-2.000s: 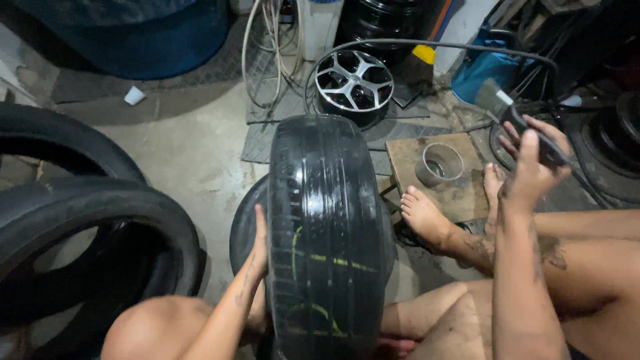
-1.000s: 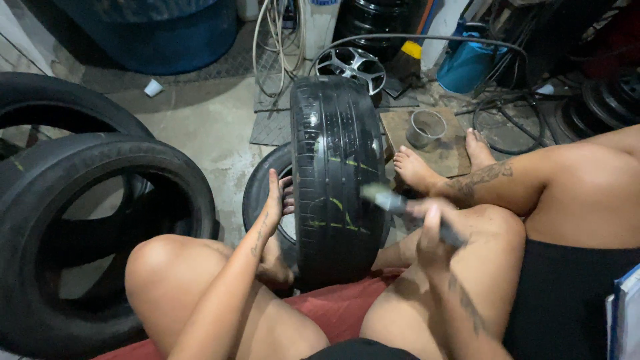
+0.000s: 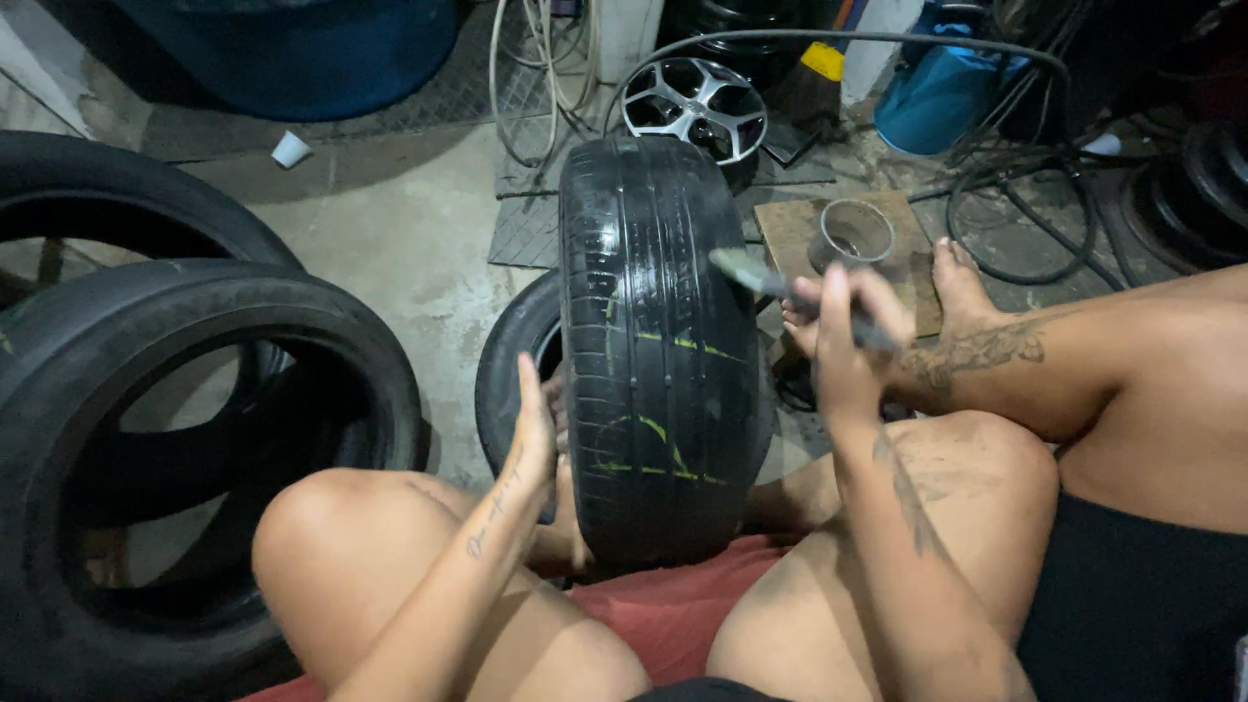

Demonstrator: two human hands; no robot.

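A black car tire (image 3: 653, 390) stands upright between my knees, its tread toward me, wet and shiny in its upper part and marked with yellow-green lines. My left hand (image 3: 536, 419) rests against the tire's left side, the fingers partly hidden behind its edge. In my right hand (image 3: 848, 312) is a paintbrush (image 3: 756, 273), blurred, with its bristles close to the right edge of the tread; whether they touch it I cannot tell. A plastic cup (image 3: 854, 232) with some liquid stands on a wooden board (image 3: 795, 219) beyond my right hand. Another tire (image 3: 512, 361) lies behind the upright one.
Two large tires (image 3: 331, 302) lean at the left. Behind stand an alloy wheel (image 3: 695, 109), a blue tub (image 3: 312, 58) and a blue container (image 3: 931, 97). A black hose (image 3: 1033, 278) coils at the right. Another person's tattooed leg (image 3: 1053, 341) reaches in from the right.
Two seconds ago my right hand held the brush up, away from the tire at the upper right; one second ago and now it is beside the tread. My left hand stays at the tire's left side.
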